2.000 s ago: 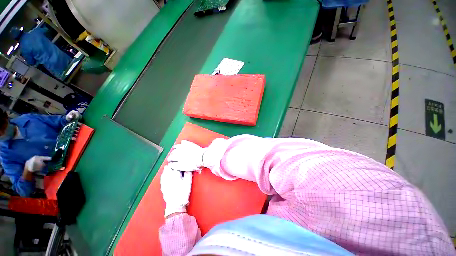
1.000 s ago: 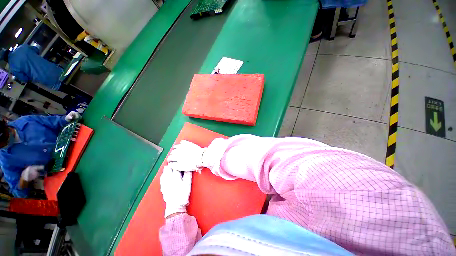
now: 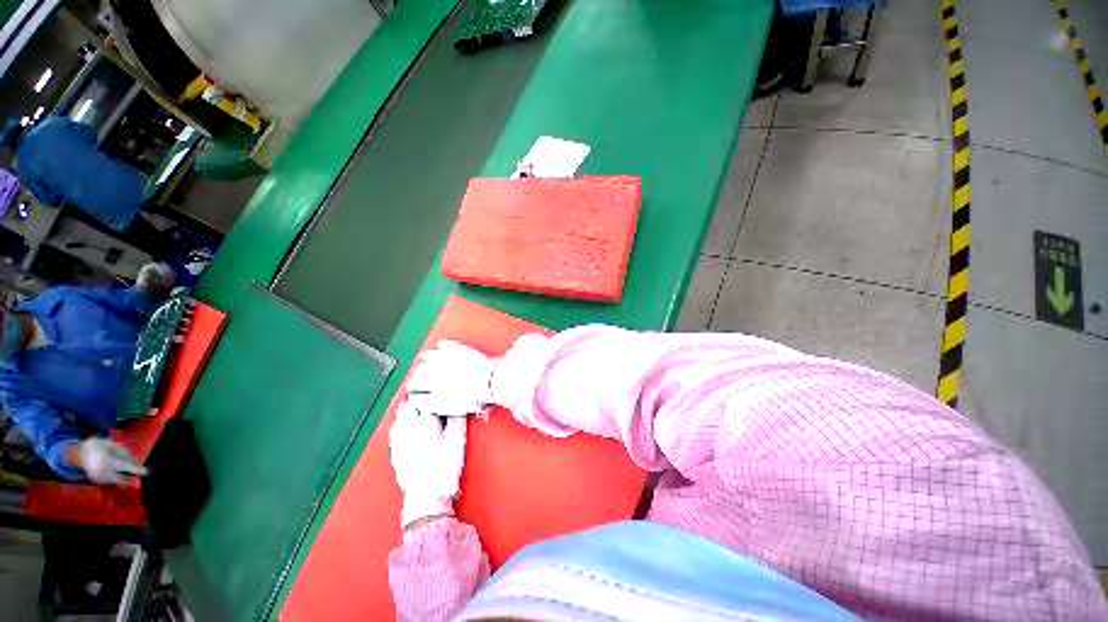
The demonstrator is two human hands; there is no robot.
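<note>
A red-orange foam pad (image 3: 535, 474) lies on the green bench in front of me. My right hand (image 3: 452, 378) and my left hand (image 3: 428, 459), both in white gloves, rest together on its left part. My right hand lies over the fingers of my left hand, so the fingertips are partly hidden. A small dark spot shows where the hands meet; I cannot tell what it is. No circuit board shows in my hands. A thick red foam block (image 3: 546, 236) sits farther along the bench.
A white label sheet (image 3: 554, 157) lies behind the block. A green circuit board (image 3: 502, 22) is on the dark conveyor (image 3: 401, 182) at the top. At left, a person in blue (image 3: 83, 352) sits by another circuit board (image 3: 151, 358) and a black box (image 3: 177, 484).
My hands have not visibly moved. The board on the conveyor shows farther into view than two seconds ago. The person at left has moved a gloved hand down from the board towards the black box.
</note>
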